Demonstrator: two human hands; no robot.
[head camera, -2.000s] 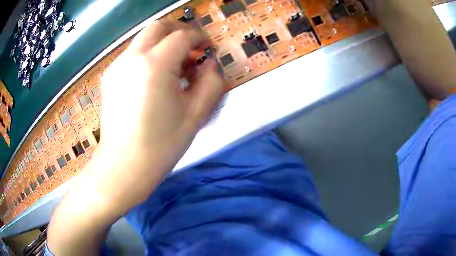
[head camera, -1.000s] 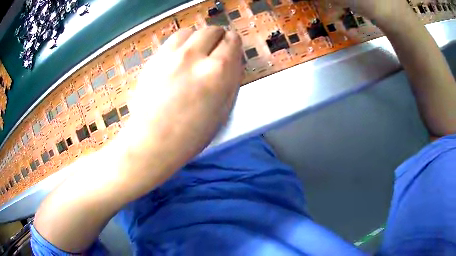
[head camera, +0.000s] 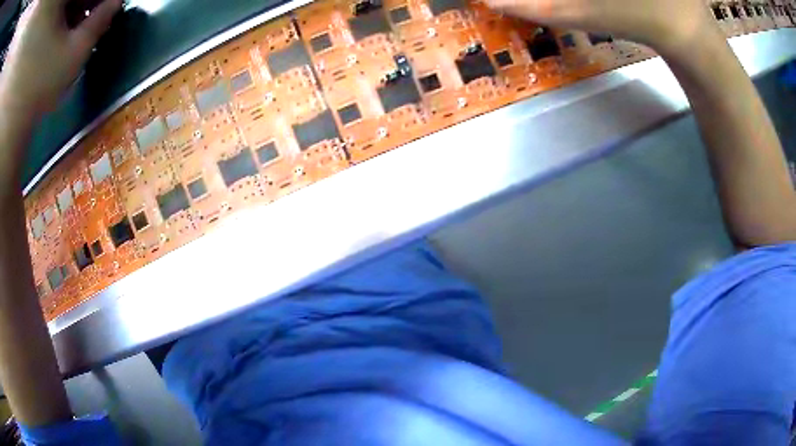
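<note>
A long orange-brown circuit board panel (head camera: 253, 118) runs diagonally across the view, with rows of cut-outs. A small black component with shiny parts (head camera: 401, 66) stands on it, and others stand farther right. My left hand (head camera: 61, 52) is bare, at the upper left over the dark green surface beyond the boards. Its fingers are bent and partly cut off by the top edge; what they touch is unclear. My right hand (head camera: 602, 16) is bare, over the far side of the boards at the top edge. Its fingertips point left and any held thing is hidden.
A wide silver rail (head camera: 384, 196) runs along the near side of the boards. A thin pale rail (head camera: 166, 72) borders their far side beside the green surface (head camera: 161, 39). My blue-clad legs are below, above a grey floor with a green-and-white line.
My left hand has left the boards and moved to the upper left, uncovering the middle boards. The view has shifted. My right hand stays over the boards, its fingers farther left in view.
</note>
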